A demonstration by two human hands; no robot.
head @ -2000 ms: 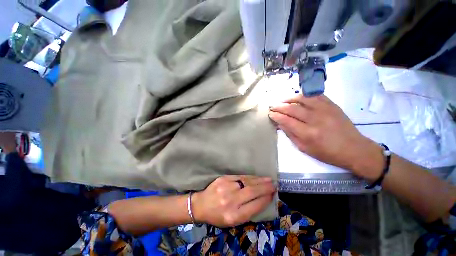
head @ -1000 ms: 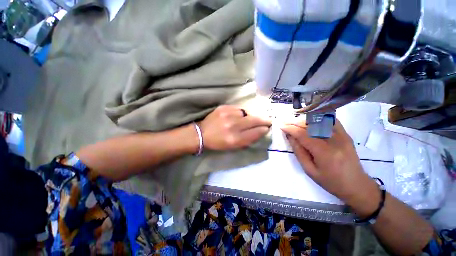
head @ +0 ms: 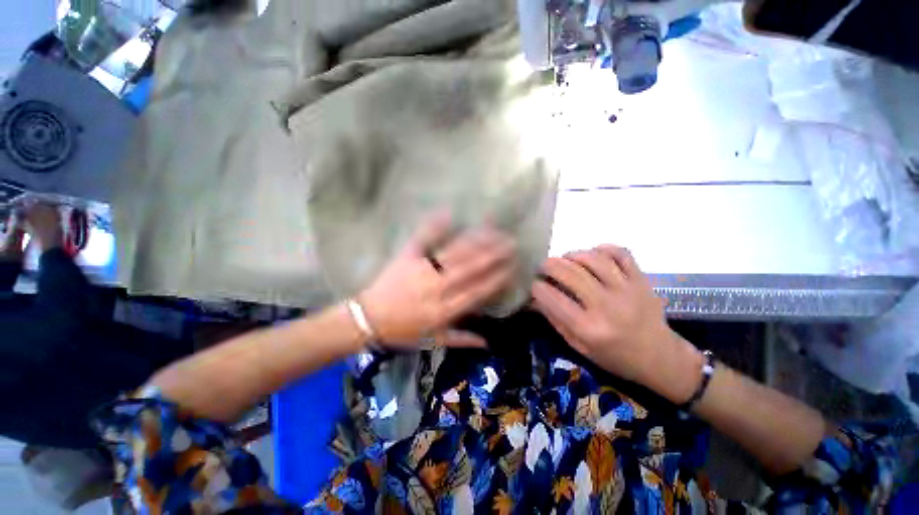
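The large olive-khaki cloth (head: 222, 191) covers the left part of the machine table, with folds at the back. Its right edge runs from below the presser foot area to the table's front edge. My left hand (head: 438, 287) is blurred and lies on the cloth near its front, fingers spread. My right hand (head: 605, 307) is at the cloth's front right corner, fingertips at its edge, fingers bent; whether they pinch it is hard to tell. The sewing machine's needle area and grey-blue knob (head: 636, 55) are at the top, with the lamp light beside them.
A measuring tape (head: 766, 302) runs along the table's front edge. A crinkled clear plastic bag (head: 862, 191) lies at right. Another person's hand (head: 42, 223) is at far left beside a grey machine part (head: 60, 131). Something blue (head: 302, 422) is below the table at left.
Both hands have moved from near the needle to the table's front edge. The cloth's front part is spread flatter and extends nearer to me. The view has shifted, showing less of the machine head.
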